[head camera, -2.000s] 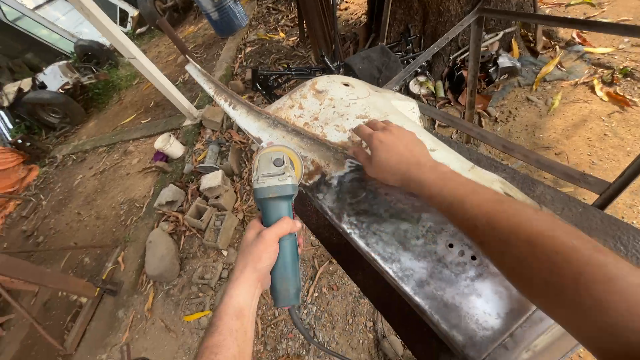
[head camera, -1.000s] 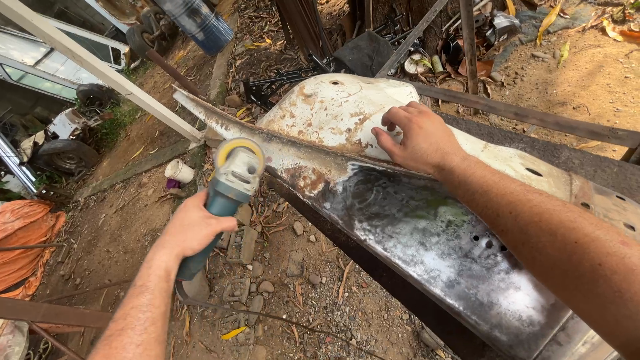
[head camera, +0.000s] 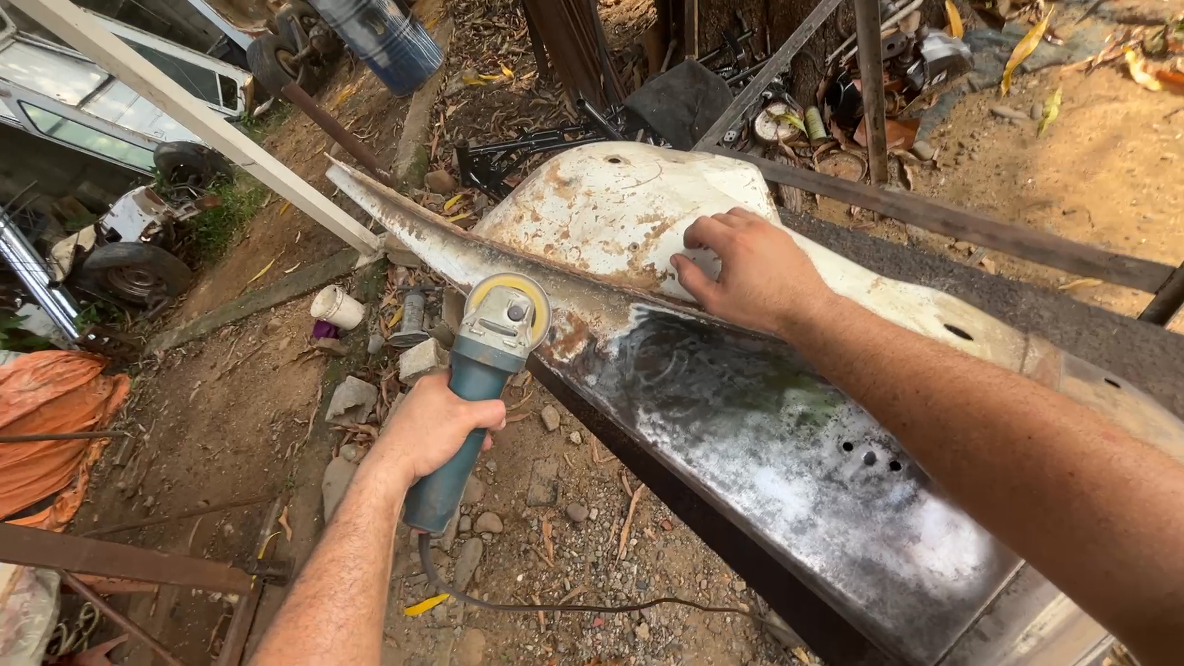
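Note:
My left hand (head camera: 439, 421) grips the blue-green body of an angle grinder (head camera: 476, 375), whose yellow disc faces up to the panel's left arm, at its near edge. Whether the disc touches the metal I cannot tell. A large sheet-metal vehicle body panel (head camera: 740, 444) lies across dark metal beams, partly bare and shiny, partly white paint with brown rust patches. My right hand (head camera: 740, 264) rests with bent fingers on the white raised part (head camera: 610, 199), near the ridge; it holds no tool. Below the grinder hangs its power cord (head camera: 555, 608).
A metal bar frame (head camera: 971, 227) runs behind the panel. Stones and concrete blocks (head camera: 351, 400) lie on the dirt at left, with a white bucket (head camera: 338, 307), an orange tarp (head camera: 55, 425) and a wheel (head camera: 134, 276) farther off. A blue drum (head camera: 379, 42) stands at the top.
From one second ago, the grinder in my left hand has moved right to the panel's near edge. My right hand stays on the white part.

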